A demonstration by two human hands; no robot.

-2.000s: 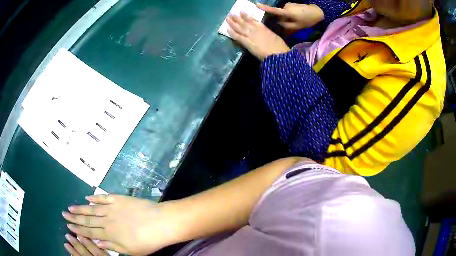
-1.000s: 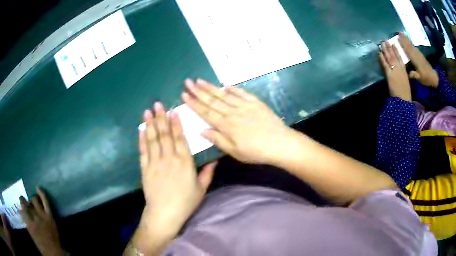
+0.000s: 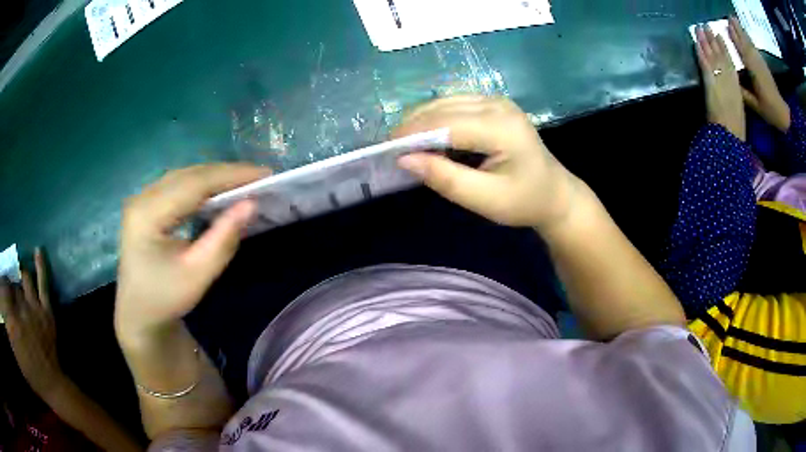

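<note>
A part-folded leaflet (image 3: 327, 184) is held up at the bench edge as a long narrow strip, tilted, with a few dark bars on the side facing me. My left hand (image 3: 190, 234) grips its left end, thumb on the near face and fingers behind. My right hand (image 3: 486, 159) grips its right end the same way. Both hands are slightly blurred, and the fingertips behind the strip are hidden.
The white sheet stack (image 3: 451, 19) lies beyond my right hand, cut by the top edge. Folded leaflets (image 3: 128, 22) lie at the upper left. A neighbour's hands (image 3: 729, 84) press white paper at the right. Another person's hand (image 3: 31, 313) is at the left edge.
My hands were pressing the folded paper flat on the bench. They have moved apart to its ends and raised it on edge. The view has shifted, so the stack sits higher in the picture.
</note>
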